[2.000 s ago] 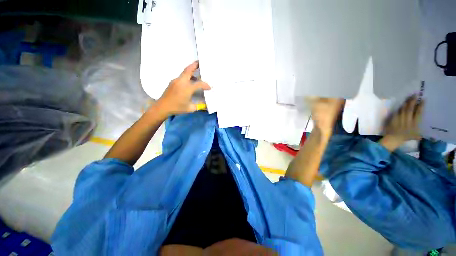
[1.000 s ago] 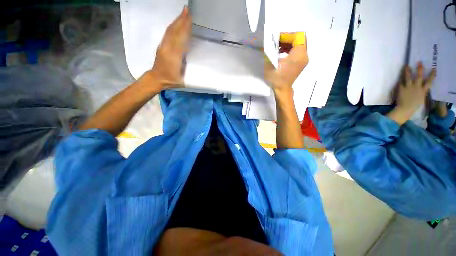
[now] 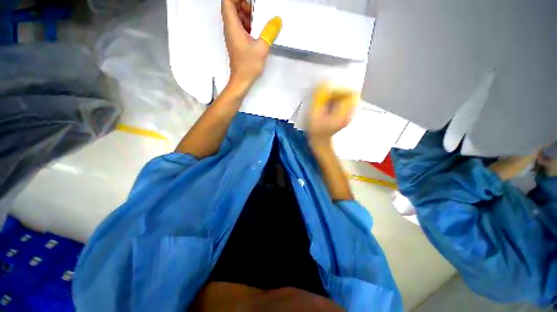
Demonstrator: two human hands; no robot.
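Observation:
A white box blank (image 3: 311,76) lies in front of me, with a long narrow folded strip, the side wall (image 3: 324,27), across it and a shadowed gap below. My left hand (image 3: 244,52) is at the blank's left part, its yellow-cotted thumb against the card and its other fingers curled at the panel edge, partly cut off by the top of the picture. My right hand (image 3: 330,113) is blurred, with yellow finger cots, over the blank's near right part. Its fingers look bent; whether they grip card is unclear.
A large grey-white panel (image 3: 421,61) stands to the right. Another person's blue sleeve (image 3: 476,213) and forearm are at the right. Clear plastic over dark items (image 3: 49,109) is at the left. Blue crates (image 3: 40,268) are at lower left, a red object (image 3: 385,166) below the blanks.
My left hand has moved up and right, its thumb now over the card. My right hand has come down and left. The grey panel between my hands has given way to a white folded strip.

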